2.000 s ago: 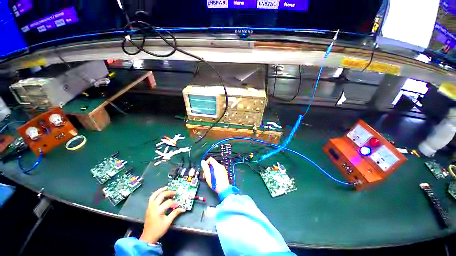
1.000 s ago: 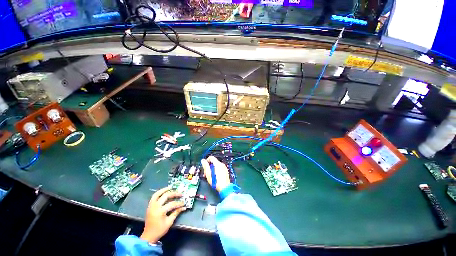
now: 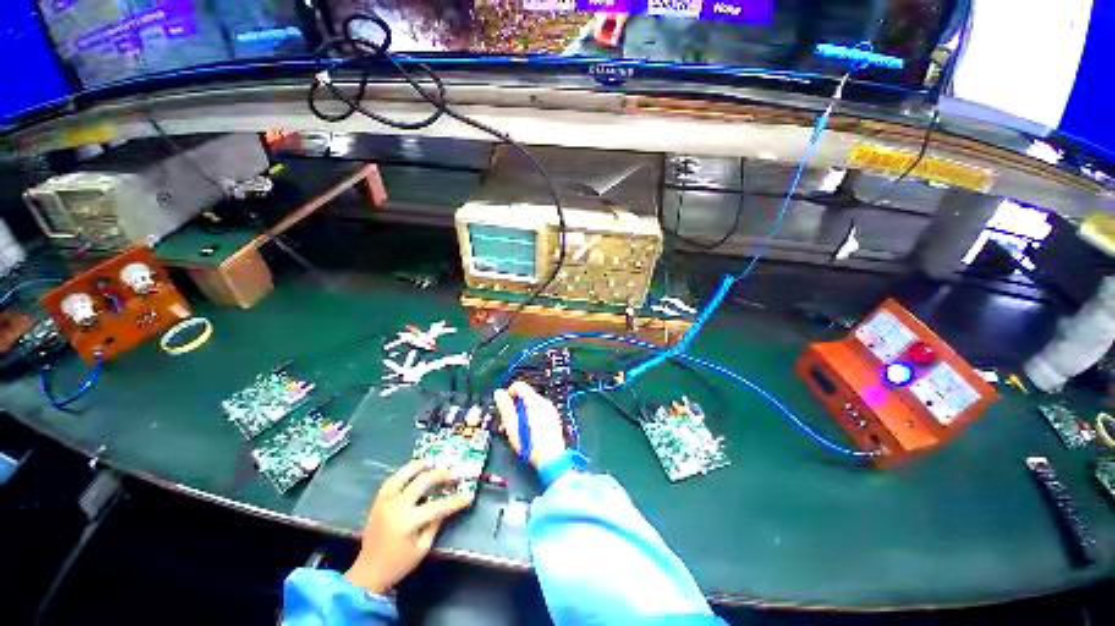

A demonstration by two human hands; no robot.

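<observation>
A green main board [image 3: 455,450] lies on a greyish sheet in front of me, with dark and silver plugs [image 3: 460,417] at its back edge. My left hand [image 3: 407,520] rests on the board's front left part, fingers over its surface. My right hand [image 3: 534,424] is just right of the board, with a blue pen [image 3: 523,430] held in it. Its fingertips are near the dark cables; whether they touch anything else cannot be told. A small red and black plug [image 3: 494,481] sits at the board's right edge.
Two boards [image 3: 301,449] lie left, another [image 3: 685,439] right. White leads [image 3: 419,355] and an oscilloscope [image 3: 559,254] stand behind. An orange box [image 3: 899,377] with a lit blue light and a remote [image 3: 1061,509] are at right. A blue coiled cord [image 3: 709,313] hangs from the shelf.
The overhead screen has gone from dark to a coloured picture. My left fingers have shifted slightly on the board. My right hand has hardly moved.
</observation>
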